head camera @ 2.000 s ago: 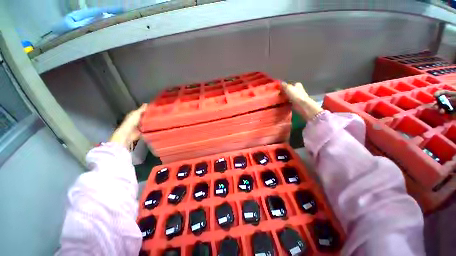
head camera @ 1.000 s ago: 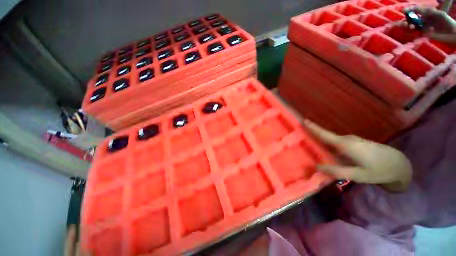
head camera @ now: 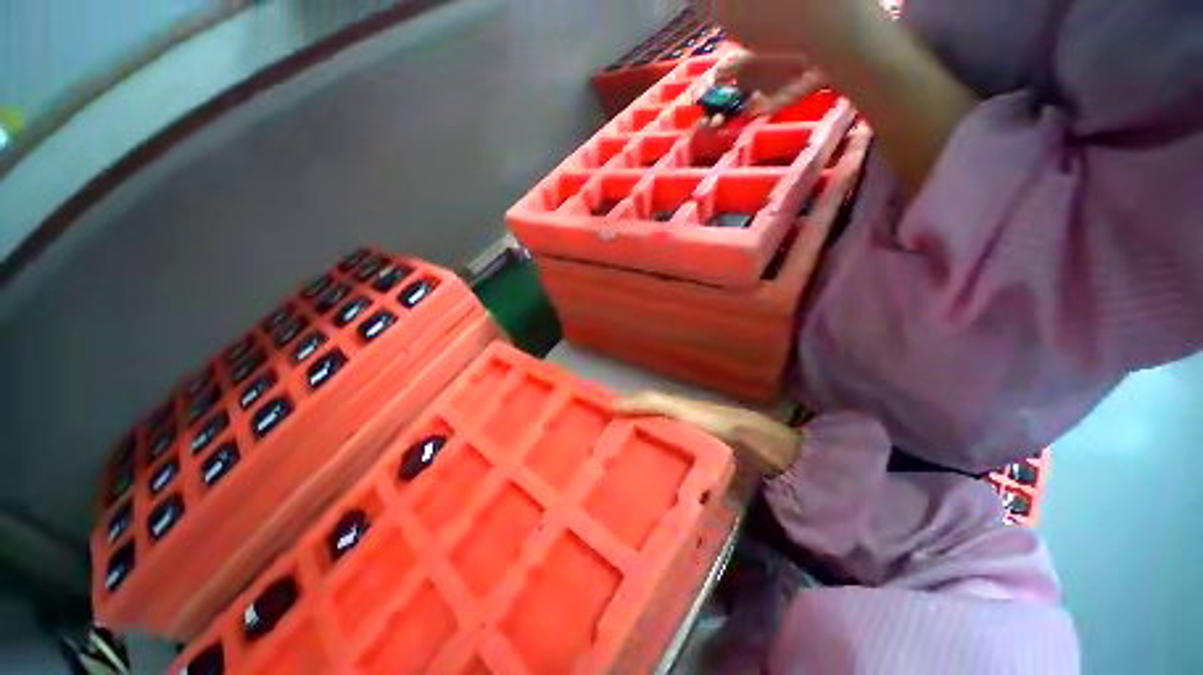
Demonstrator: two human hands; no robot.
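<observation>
A red-orange pocketed foam tray (head camera: 521, 495) lies in front of me, cut off by the bottom edge. It has several dark watches with white labels (head camera: 348, 533) along its far row; its other visible pockets are empty. My right hand (head camera: 706, 419) holds this tray at its right edge, fingers along the rim; the thumb is not clearly seen. My left hand is out of the picture. Behind the tray stands a foam stack (head camera: 310, 422) whose top tray is filled with dark watches.
At the right is another foam stack (head camera: 660, 317) with a pocketed tray on top. Another person's hand (head camera: 778, 90) holds a watch over it, and a pink-sleeved arm (head camera: 1042, 224) reaches across. More trays (head camera: 660, 50) stand behind. A grey wall backs the bench.
The view has swung right and tilted. The full tray, behind which my hands held a stack, now tops the back stack. A mostly empty tray is in front. My left hand has left the picture.
</observation>
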